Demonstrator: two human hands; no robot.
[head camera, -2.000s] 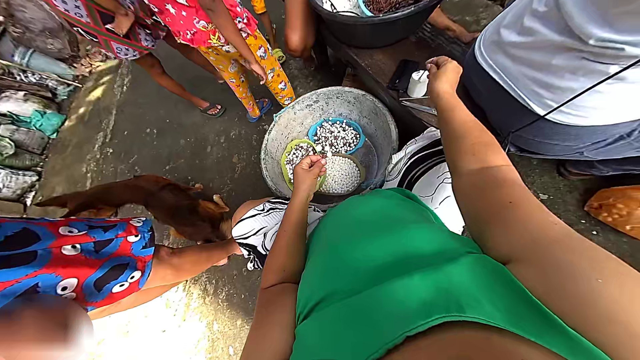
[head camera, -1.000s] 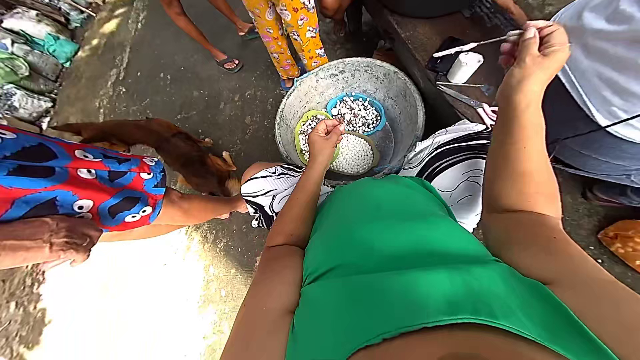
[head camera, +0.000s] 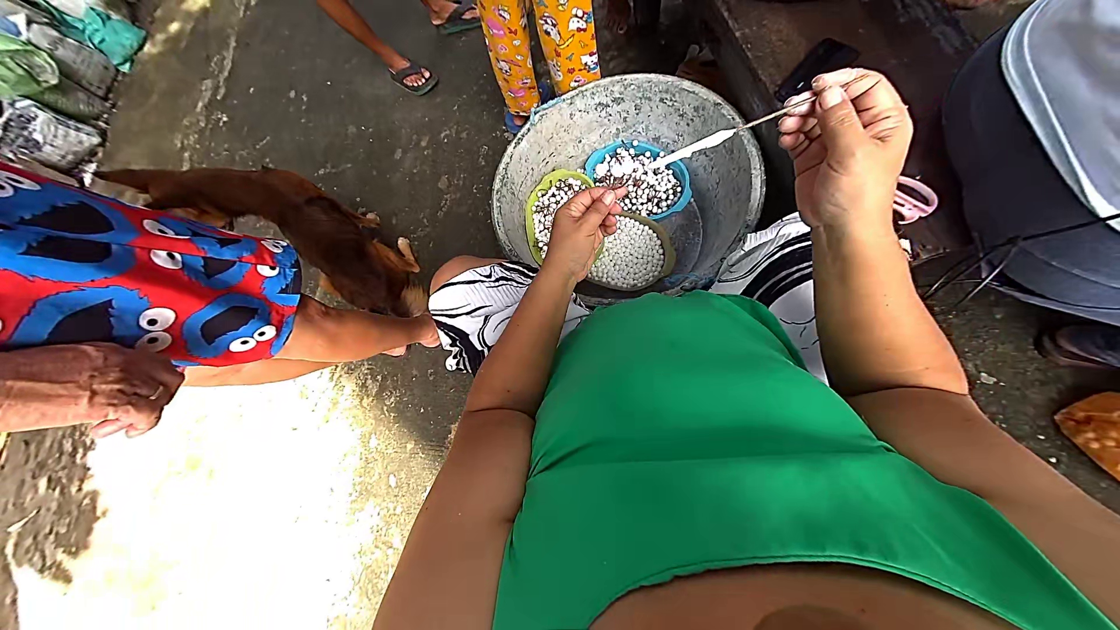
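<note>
A large grey basin (head camera: 731, 131) holds a blue bowl (head camera: 685, 194) and a yellow-green bowl (head camera: 532, 214) of small white and dark pieces, plus an olive-rimmed bowl of white beads (head camera: 632, 254). Over the yellow-green bowl, my left hand (head camera: 584, 229) has its thumb and fingertips pinched on a tiny dark piece, too small to name. My right hand (head camera: 847, 131), raised beside the basin's right edge, grips a thin stick (head camera: 770, 116). White material (head camera: 696, 149) coats the stick's far end, which points down-left toward the blue bowl.
A dark phone (head camera: 818, 68) and pink-handled scissors (head camera: 914, 199) lie to the right. A brown dog (head camera: 306, 219) is left of the basin. Several people are close by: one in yellow patterned trousers (head camera: 542, 44), one in red and blue shorts (head camera: 131, 280), another seated at right.
My right hand, beside a white container two seconds ago, was raised with a white-coated stick one second ago. Now the stick's coated end is over the basin. My left hand stays over the bowls.
</note>
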